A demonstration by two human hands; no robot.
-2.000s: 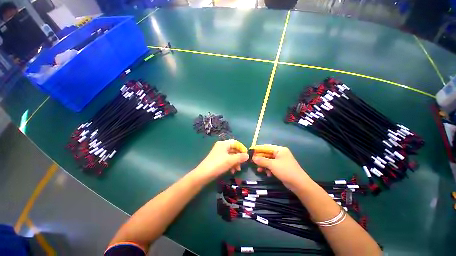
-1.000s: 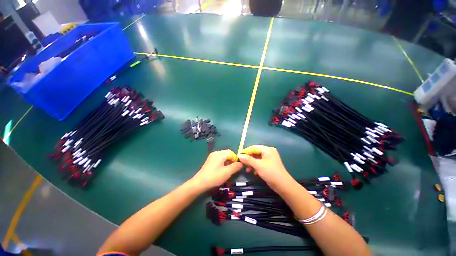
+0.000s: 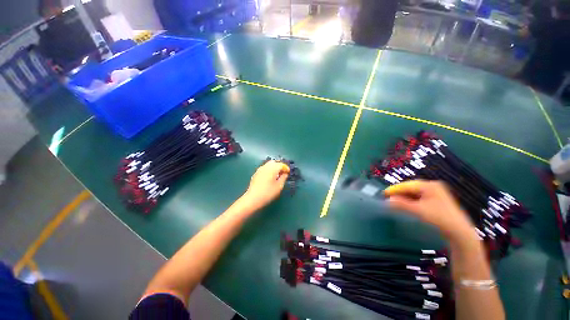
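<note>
My left hand is at the heap of small dark clips, fingertips bent down onto it; whether it grips a clip is hidden. My right hand, blurred, is at the left edge of the right harness pile. Its thumb and forefinger pinch a wire harness near its dark end, which points left with a pale label. Yellow covers show on fingertips of both hands. The near harness pile lies below, several black cables with red-and-black ends and white labels.
The left harness pile lies slanted in front of a blue bin holding pale bags and dark parts. Yellow tape lines cross the green table. A white container is at the right edge. People stand in the background.
My hands were together at the table's middle and have moved apart. The left went to the clip heap; the right moved right and now holds a harness end. The view has shifted.
</note>
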